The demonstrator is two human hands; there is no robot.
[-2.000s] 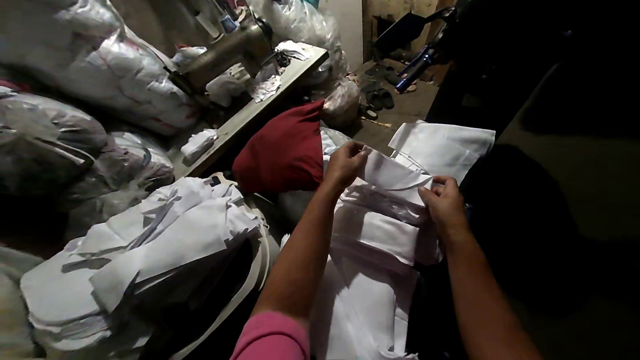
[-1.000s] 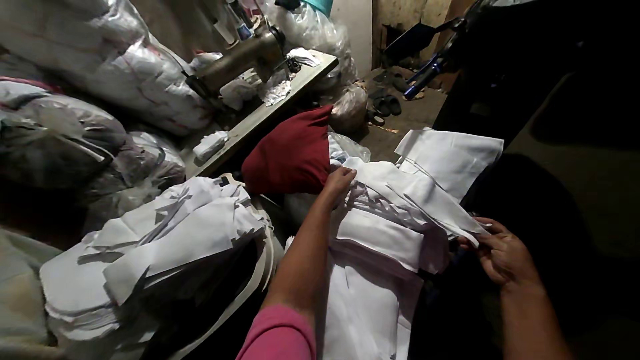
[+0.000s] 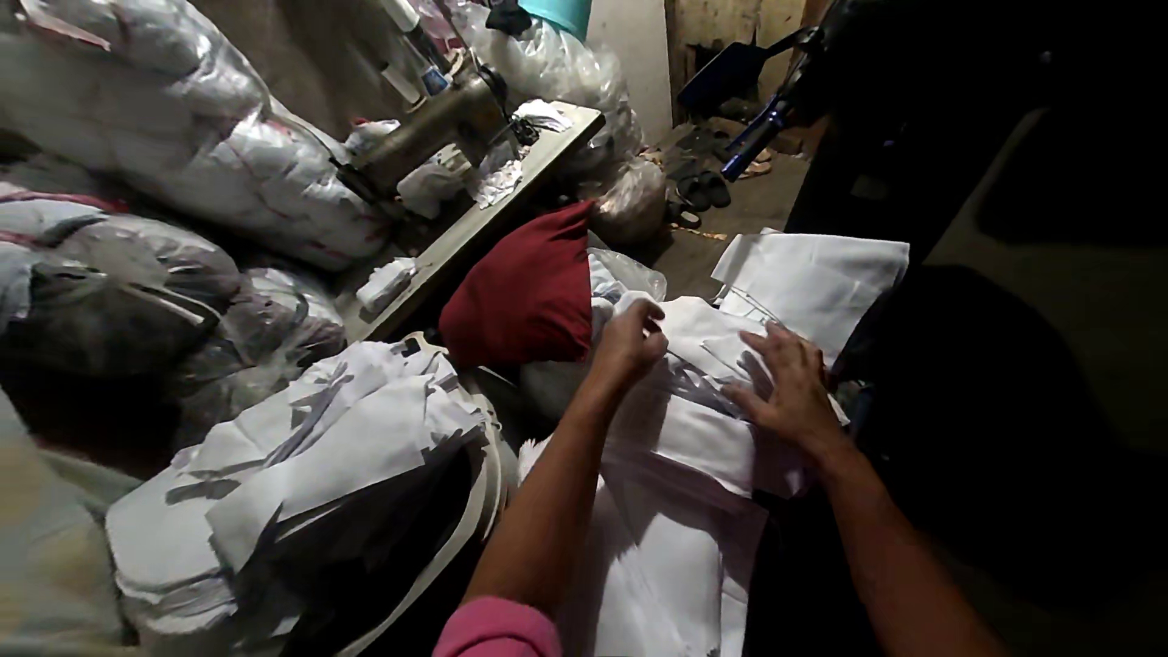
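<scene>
White fabric pieces [image 3: 684,438] lie in a layered pile in front of me. My left hand [image 3: 630,342] is at the pile's far left edge, fingers curled against the white cloth beside a red cloth [image 3: 525,297]; whether it pinches the cloth is unclear. My right hand [image 3: 789,383] rests spread over the upper pieces, its fingers apart. Behind it a folded white fabric piece [image 3: 817,278] lies at the back right of the pile. Another heap of white cut fabric [image 3: 319,456] stands at the left.
A sewing machine [image 3: 438,128] stands on a narrow table [image 3: 493,205] at the upper left. Stuffed plastic bags [image 3: 201,119] crowd the left side. Sandals [image 3: 703,190] lie on the floor beyond. A blue-gripped handlebar [image 3: 757,137] juts in at the upper right, beside a dark area.
My right hand has moved left and inward from the outer end of the white cloth and now lies spread on the pile. The left hand stays near the red cloth.
</scene>
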